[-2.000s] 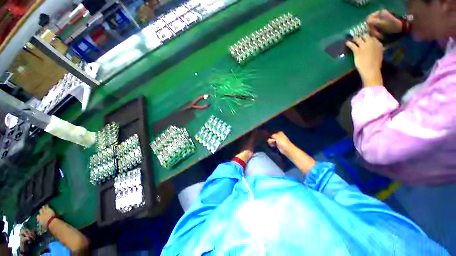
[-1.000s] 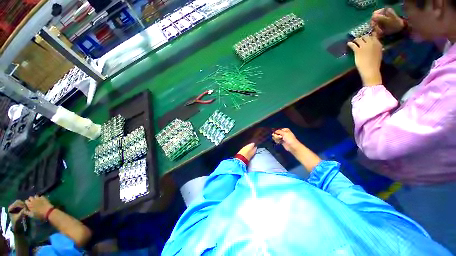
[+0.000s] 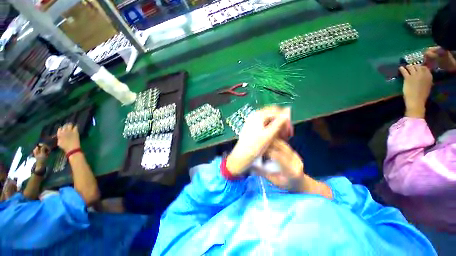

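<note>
My left hand [image 3: 257, 135] is raised in front of my chest, blurred, over the bench edge. My right hand [image 3: 287, 165] is close below and beside it, also blurred. Something pale shows between them, too blurred to name. A circuit board panel [image 3: 239, 118] lies on the bench, partly hidden behind my left hand. Stacked board panels [image 3: 204, 122] lie to its left. Side cutters [image 3: 234, 90] with red handles lie on a dark mat [image 3: 207, 101]. Green wires [image 3: 275, 77] lie in a loose heap with a thin dark tool [image 3: 278, 92] in it.
A black tray [image 3: 172, 84] holds several board panels [image 3: 157, 150]. A long row of stacked panels [image 3: 320, 41] lies at the back. A person in pink [image 3: 417, 155] works at right, another in blue [image 3: 45, 217] at left. A wrapped post [image 3: 112, 86] stands behind the tray.
Both my hands have risen from near my lap and come together in front of my chest. The view has turned, so the bench items appear shifted and more of the left neighbour shows.
</note>
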